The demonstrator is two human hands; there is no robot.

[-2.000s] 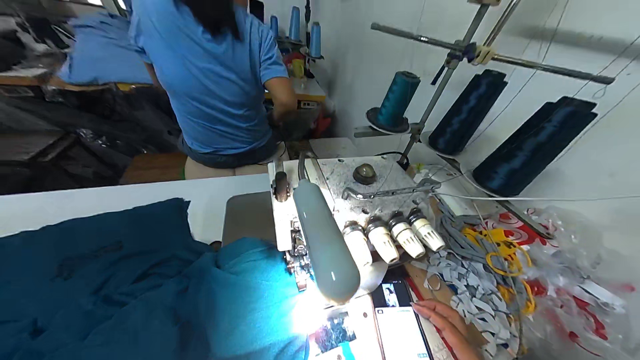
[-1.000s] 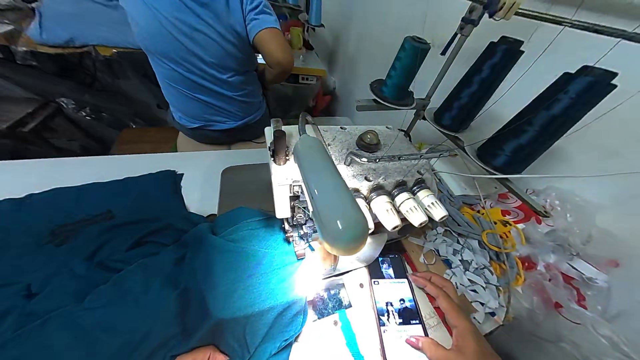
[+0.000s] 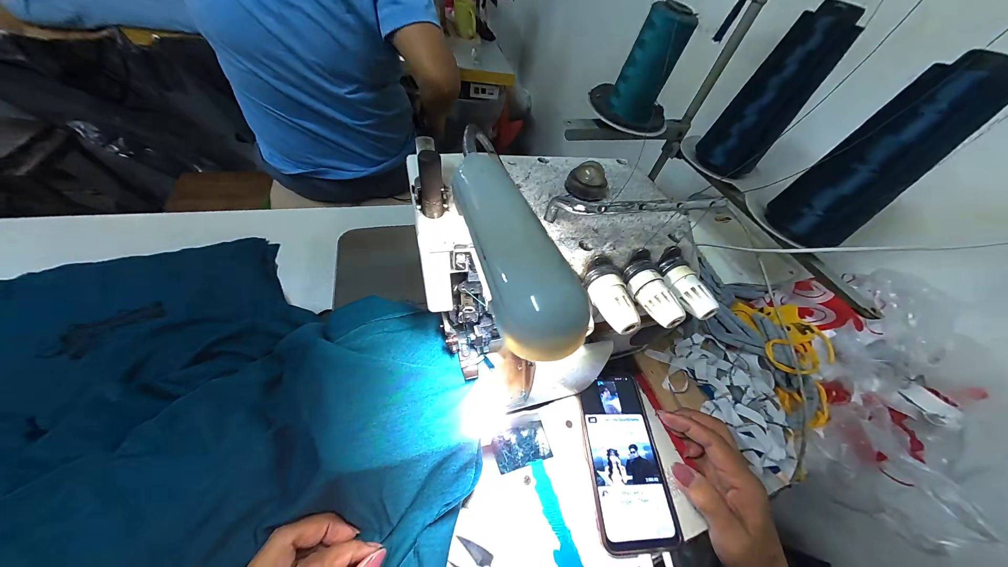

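A smartphone [image 3: 632, 465] with a lit screen lies on the white machine table. My right hand [image 3: 720, 480] is just right of it, fingers apart, holding nothing. My left hand [image 3: 323, 542] rests at the lower edge of a teal fabric [image 3: 236, 409], its fingers curled; whether it pinches the cloth I cannot tell. The fabric spreads over the left of the table and reaches the presser foot area [image 3: 470, 358] of an overlock sewing machine [image 3: 535, 189]. A grey-green lamp head [image 3: 520, 260] leans over the machine and lights the cloth beside the needle.
Teal [image 3: 650, 63] and dark blue thread cones [image 3: 787, 83] stand at the upper right. Fabric scraps [image 3: 740, 402], yellow-handled scissors [image 3: 795, 346] and clear plastic bags [image 3: 890, 441] lie at the right. A person in a blue shirt [image 3: 315, 87] sits beyond the table.
My left hand has come into view at the fabric's lower edge. My right hand reached the phone's side and now sits slightly off it, and the phone's screen picture has changed.
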